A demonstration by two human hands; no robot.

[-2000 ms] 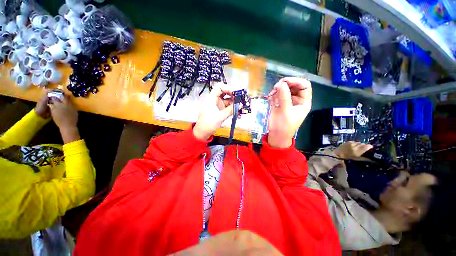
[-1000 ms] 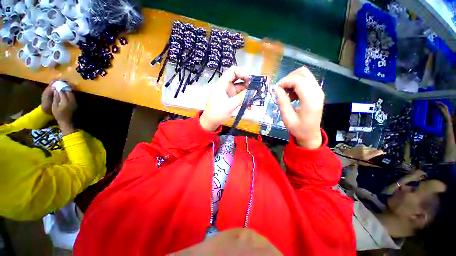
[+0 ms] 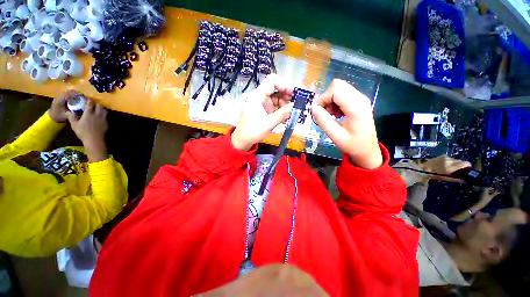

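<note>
A small black module with silver-white spots point(image 3: 303, 100) is held over the bench's front edge, in the middle of the view. A flat black cable tail point(image 3: 282, 145) hangs from it toward my chest. My left hand point(image 3: 264, 110) grips the module's left side between thumb and fingers. My right hand point(image 3: 344, 119) is at the module's right side, thumb and index finger close together; whether something thin is pinched there is too small to tell. Stacked modules point(image 3: 232, 55) with black tails lie in columns on a pale sheet point(image 3: 200, 110) beyond my left hand.
White housings point(image 3: 58, 35), a plastic bag point(image 3: 136, 17) and black rings point(image 3: 110, 64) lie at the far left. A neighbour in yellow point(image 3: 64, 191) holds a white part. A clear plastic sheet point(image 3: 348, 75), blue bins point(image 3: 440, 46) and a neighbour in beige point(image 3: 436, 249) are at the right.
The view has shifted, so the bench things sit higher. My right fingers have come closer to the module, and the cable tail now hangs in fuller view over my jacket.
</note>
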